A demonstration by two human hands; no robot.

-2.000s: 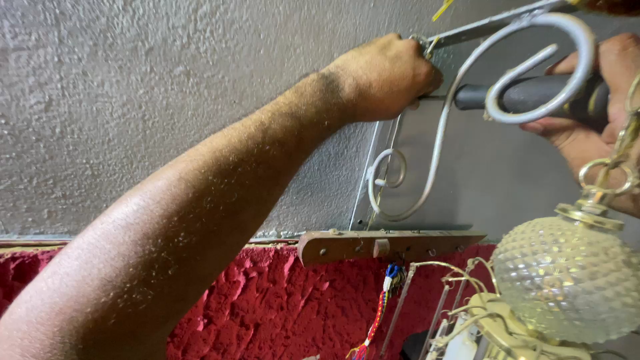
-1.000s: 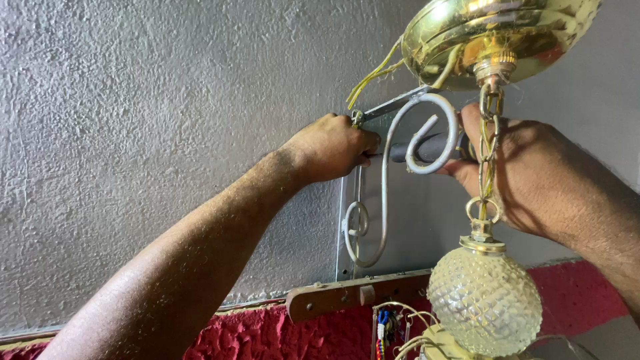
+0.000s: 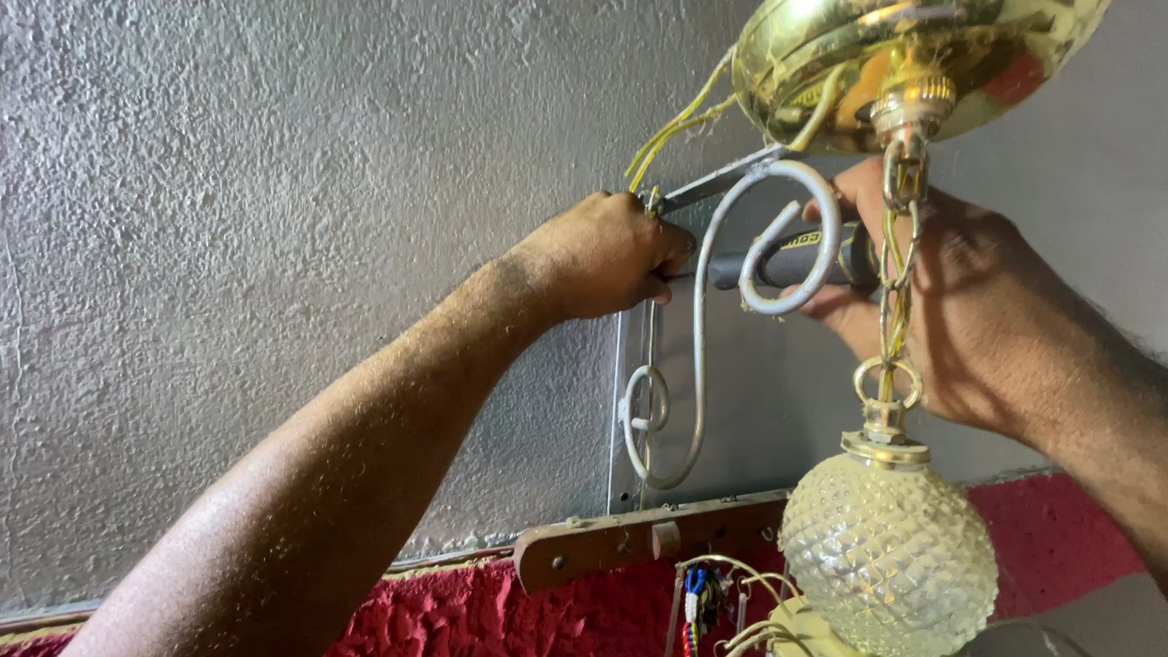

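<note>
My left hand (image 3: 611,255) is closed at the upper end of a white scrolled metal bracket (image 3: 701,365), against the grey textured wall, beside the tip end of a dark-handled screwdriver. What its fingers pinch is hidden. My right hand (image 3: 958,292) grips the dark handle (image 3: 803,258) behind the bracket's curl and the lamp chain. A brass canopy (image 3: 912,55) with loose yellow wires (image 3: 680,128) tilts above. From it a chain (image 3: 890,301) carries a textured glass globe (image 3: 890,552), in front of my right forearm.
Below the bracket, a brown wooden rail (image 3: 630,538) with hooks runs along the top of a red rough wall (image 3: 484,607). Braided colourful cords (image 3: 693,607) and a cream-coloured fixture with curved arms (image 3: 794,625) are under the rail.
The view has shifted, bringing the brass canopy and more of my right forearm into sight. Both hands remain near the bracket's top, the right one still around the dark handle.
</note>
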